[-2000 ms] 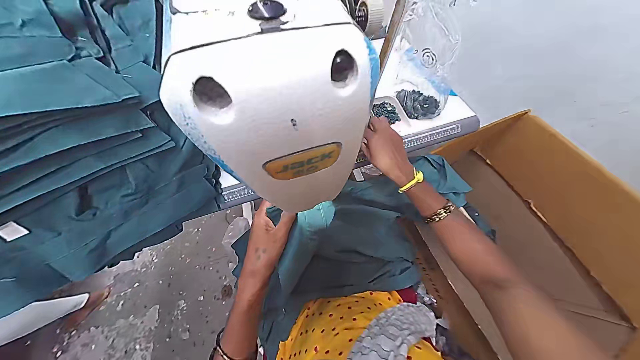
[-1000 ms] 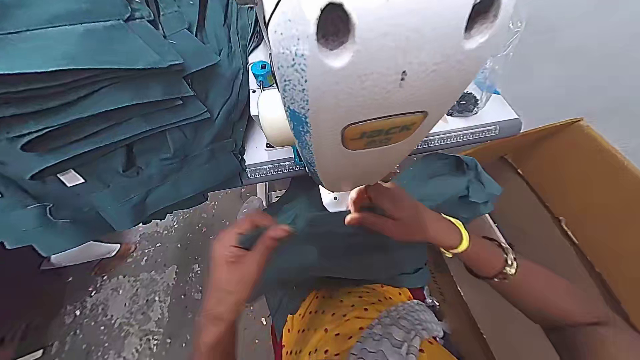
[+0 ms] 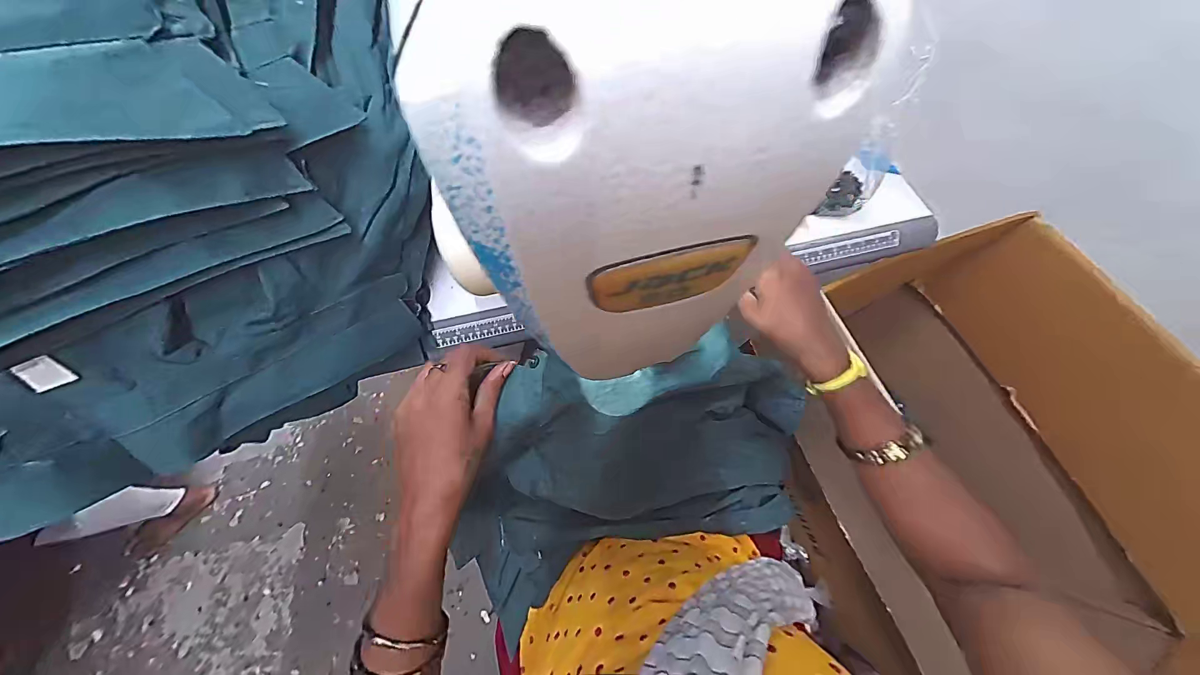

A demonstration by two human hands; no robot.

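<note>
A white Jack machine head (image 3: 637,187), speckled blue along one side, fills the upper middle and hides whatever lies under it. Dark teal cloth (image 3: 647,450) hangs from beneath it over my lap. At the cloth's left corner, my left hand (image 3: 445,422) pinches the edge between thumb and fingers, near a small dark round piece. My right hand (image 3: 792,305) is curled beside the head's right side, above the cloth's right part; its fingertips are partly hidden, so what it holds cannot be told.
Stacked teal garment pieces (image 3: 187,244) hang at the left. An open cardboard box (image 3: 1078,394) stands at the right, under my right forearm. A plastic bag with small dark pieces (image 3: 844,192) lies on the white machine table (image 3: 881,211). Someone's foot (image 3: 173,516) shows at lower left.
My left hand was blurred and off the cloth's corner one second ago; it now grips that corner. My right hand has moved from below the machine head to its right side. The view has shifted closer.
</note>
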